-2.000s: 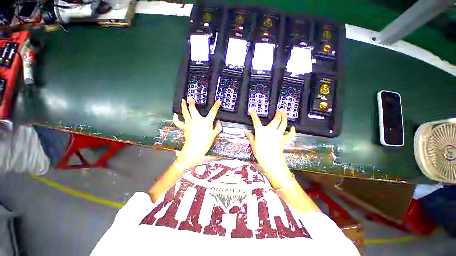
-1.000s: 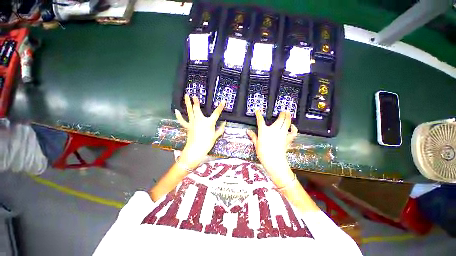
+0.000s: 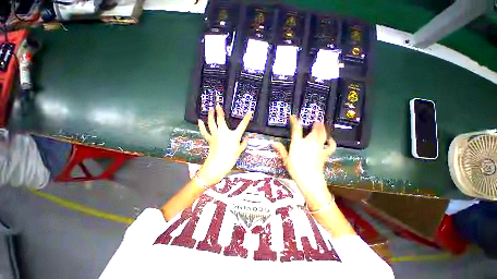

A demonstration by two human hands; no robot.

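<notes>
A large black phone tray [image 3: 357,140] lies on the green bench in front of me. Several open black flip phones lie in it with lit white displays [image 3: 285,61] above their keypads [image 3: 280,111]. Closed flip phones [image 3: 351,102] with gold marks lie at its right end and along its far row. My left hand [image 3: 222,143] is spread, its fingertips at the lower ends of the two leftmost open phones. My right hand [image 3: 307,152] is spread, its fingertips at the lower ends of the third and fourth open phones. Neither hand grips anything.
A white-edged smartphone [image 3: 424,128] lies right of the tray, with a cream fan [image 3: 475,164] beyond it. A red tray [image 3: 6,82] and a small white bottle-like item [image 3: 25,71] are at the far left. A grey metal bar [image 3: 452,23] stands at the upper right.
My right hand has moved slightly right, its fingers shifting over the lower keypads. My left hand has moved slightly right too. The phones stay in their pockets.
</notes>
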